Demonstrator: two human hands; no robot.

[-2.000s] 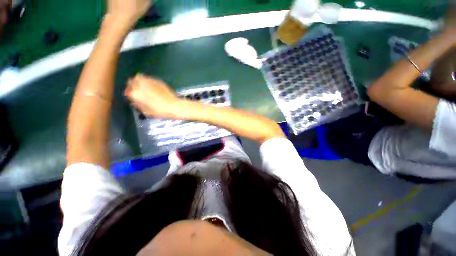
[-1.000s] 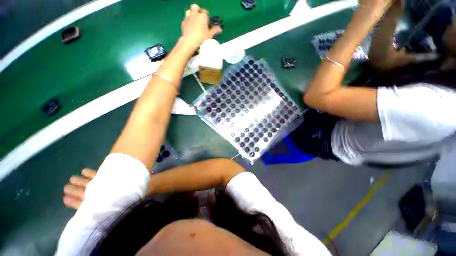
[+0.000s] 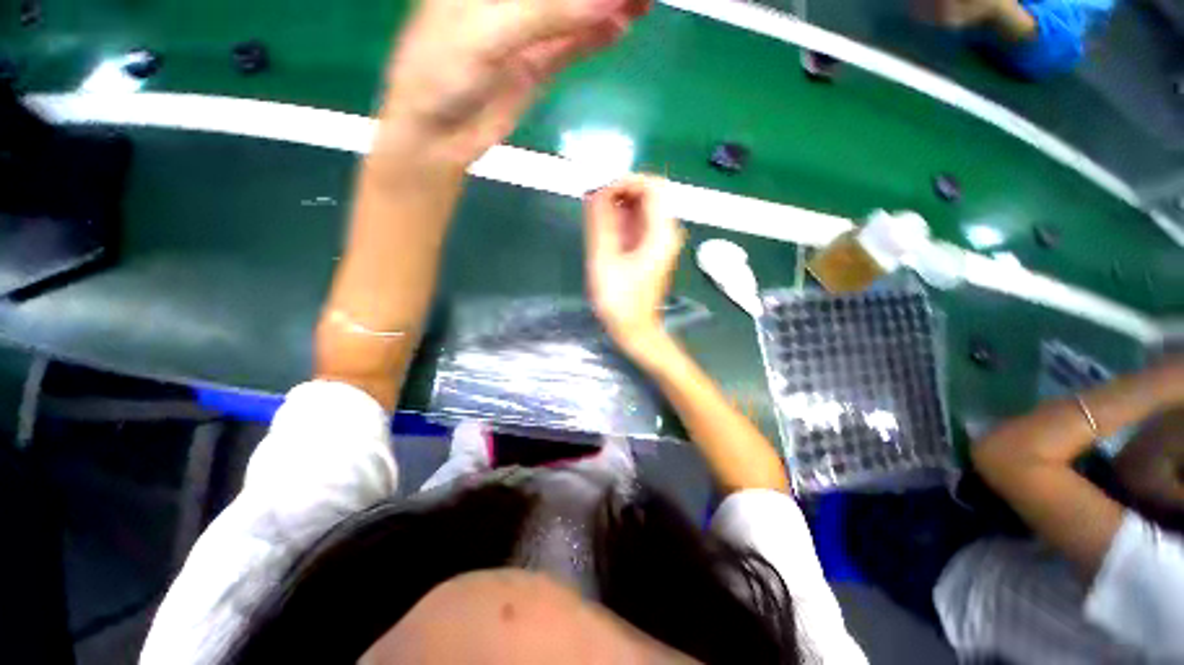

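My left hand [image 3: 487, 72] is large and blurred over the green belt at the top, its fingers near the picture's edge; whether it holds something cannot be told. My right hand [image 3: 632, 260] is raised above the bench by the white rail, fingers bent; a small dark spot shows between them, too blurred to name. A clear glossy sticker sheet [image 3: 532, 383] lies in front of me, below and left of my right hand; no dots can be made out on it. A large sheet with a grid of black dots [image 3: 857, 377] lies to the right.
Black units [image 3: 727, 156] sit spaced along the green belt, beyond the white rail [image 3: 260, 120]. A white cloth [image 3: 730, 273], an amber bottle [image 3: 844, 264] and a whitish cap [image 3: 937, 264] lie by the large sheet. A dark shape stands far left. A person's arm [image 3: 1058, 442] is at right; a blue sleeve shows opposite.
The view has swung left, so the large sheet sits further right. My right hand has moved from the far left to beside the rail. My left hand is raised nearer the camera.
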